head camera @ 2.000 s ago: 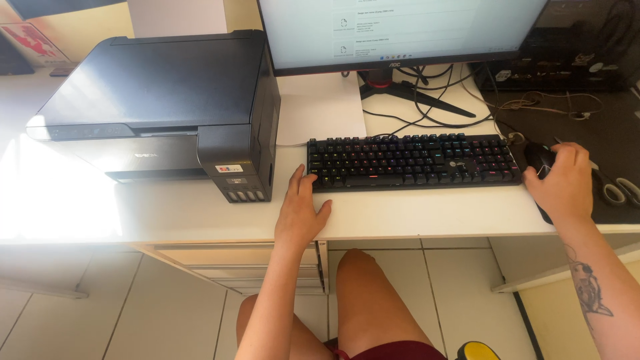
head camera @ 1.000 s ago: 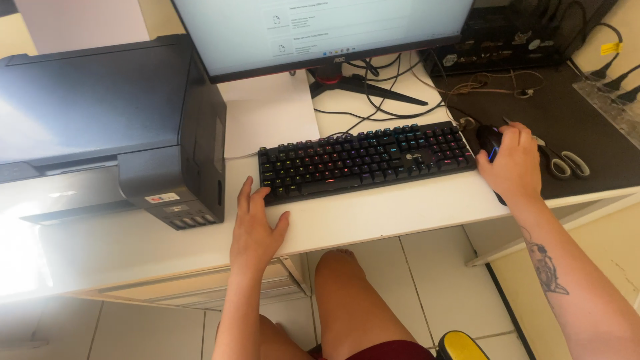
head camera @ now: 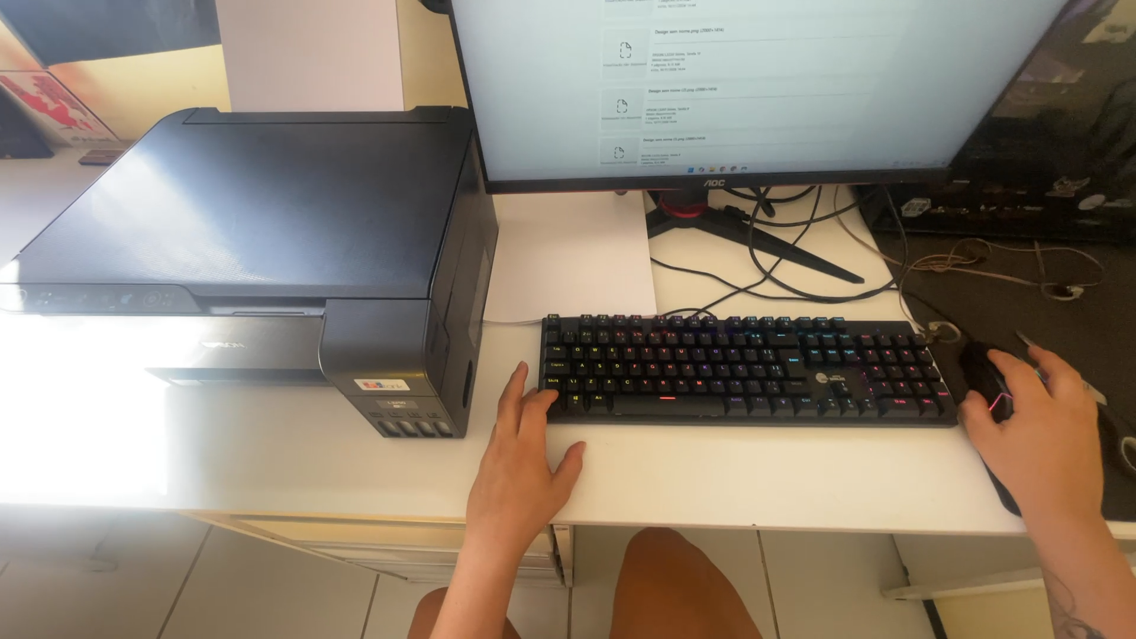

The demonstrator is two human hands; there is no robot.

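A black backlit computer keyboard (head camera: 745, 371) lies on the white desk, below an AOC monitor (head camera: 728, 98). My left hand (head camera: 524, 461) rests at the keyboard's lower left corner, one fingertip on a key there, its fingers apart and nothing held. At the keyboard's right end, my right hand (head camera: 1038, 426) is closed over a black computer mouse (head camera: 981, 368) with a lit pink line; the palm hides much of it. The monitor shows a list of files with writing too small to read fully.
A black Epson printer (head camera: 257, 204) stands on the left of the desk. White paper (head camera: 568, 257) lies between it and the monitor stand (head camera: 754, 235). Loose black cables (head camera: 781, 284) run behind the keyboard. Scissors lie partly hidden by my right hand. Drawers (head camera: 399, 541) sit below the desk edge.
The view has shifted, first to the right and then back left. Both hands have kept their places, the left at the keyboard's corner and the right on the mouse.
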